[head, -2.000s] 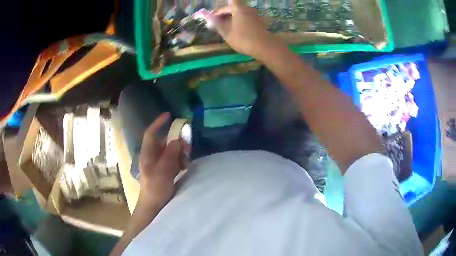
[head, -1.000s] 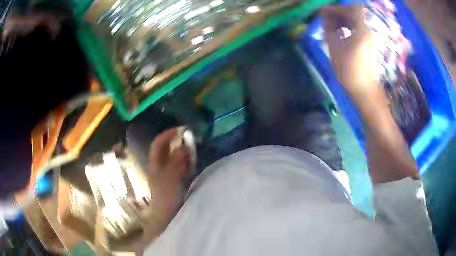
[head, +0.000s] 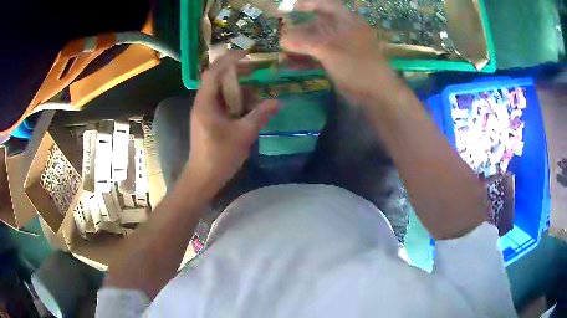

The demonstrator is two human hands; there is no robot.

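My left hand (head: 217, 118) holds a cream-white tape roll (head: 232, 91) edge-on between thumb and fingers, just below the near rim of the green crate (head: 435, 64). My right hand (head: 329, 46) is over that crate, fingers bent and blurred; whether it holds a part cannot be told. Small green and silvery circuit boards (head: 410, 22) fill the cardboard-lined crate. A few pale squarish pieces (head: 242, 41) lie among them at its left end.
At right, a blue bin (head: 536, 180) holds white and pink parts (head: 488, 130) and a small carton of dark parts (head: 499, 199). At left, a carton (head: 93, 256) holds pale slotted pieces (head: 112, 161) and a box of beige parts (head: 60, 180). An orange chair (head: 115, 74) stands behind.
My right hand has moved from over the blue bin to the green crate. My left hand has risen with the tape roll to the crate's near rim. The view has swung back level.
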